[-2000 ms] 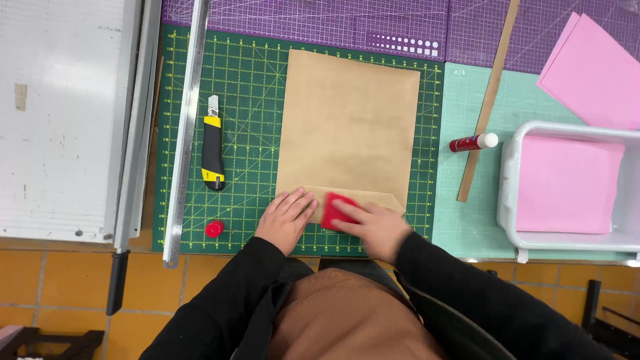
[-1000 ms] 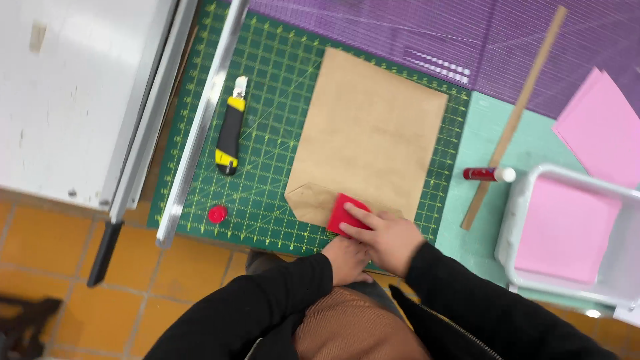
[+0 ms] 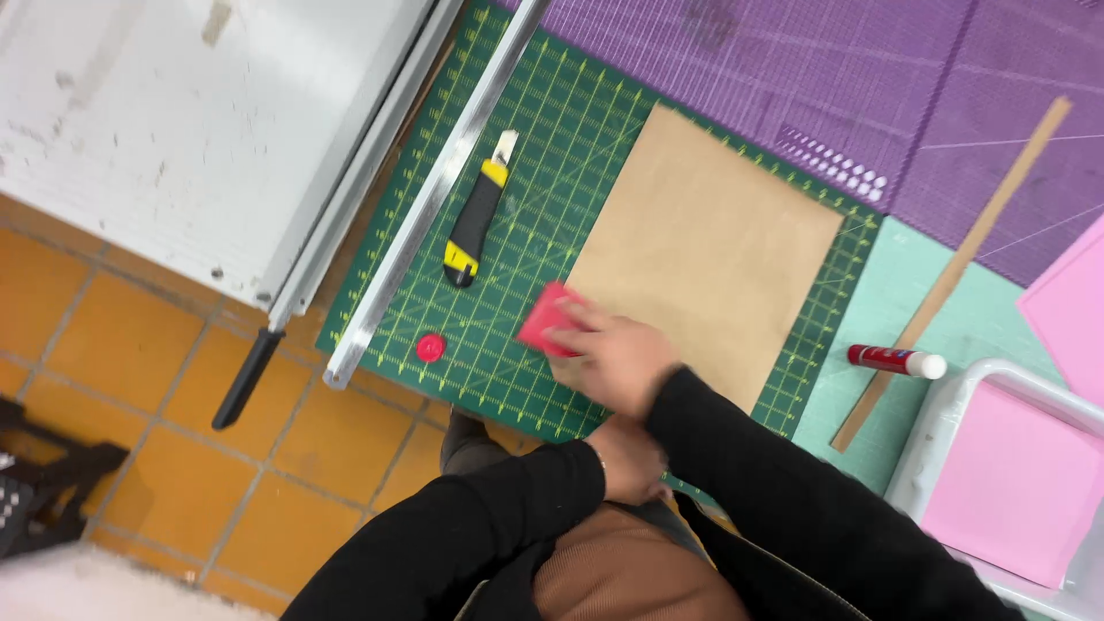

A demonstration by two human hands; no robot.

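A brown kraft paper bag or folded sheet (image 3: pixel 703 246) lies on a green cutting mat (image 3: pixel 539 211). My right hand (image 3: pixel 625 358) holds a flat red block (image 3: pixel 552 321) over the paper's lower left corner, where the block reaches past the paper's edge. Below it my left hand (image 3: pixel 630 457) rests at the mat's near edge, under the right wrist; its fingers are mostly hidden, so I cannot tell whether it grips anything. A black and yellow utility knife (image 3: pixel 476 220) with its blade out lies left of the paper. Near it is a round red cap (image 3: pixel 430 348).
A metal ruler (image 3: pixel 440 181) crosses the mat's left side, beside a paper trimmer (image 3: pixel 172 129) with a black handle (image 3: pixel 247 379). Rightward are a glue stick (image 3: pixel 897 361), a brown strip (image 3: pixel 957 259), pink sheets (image 3: pixel 1074 302) and a white plastic tray (image 3: pixel 927 448) holding pink paper (image 3: pixel 1013 483).
My right hand has moved the red block left to the paper's lower left corner. My left hand, on the paper's folded bottom edge two seconds ago, is now under the right wrist. The view has turned.
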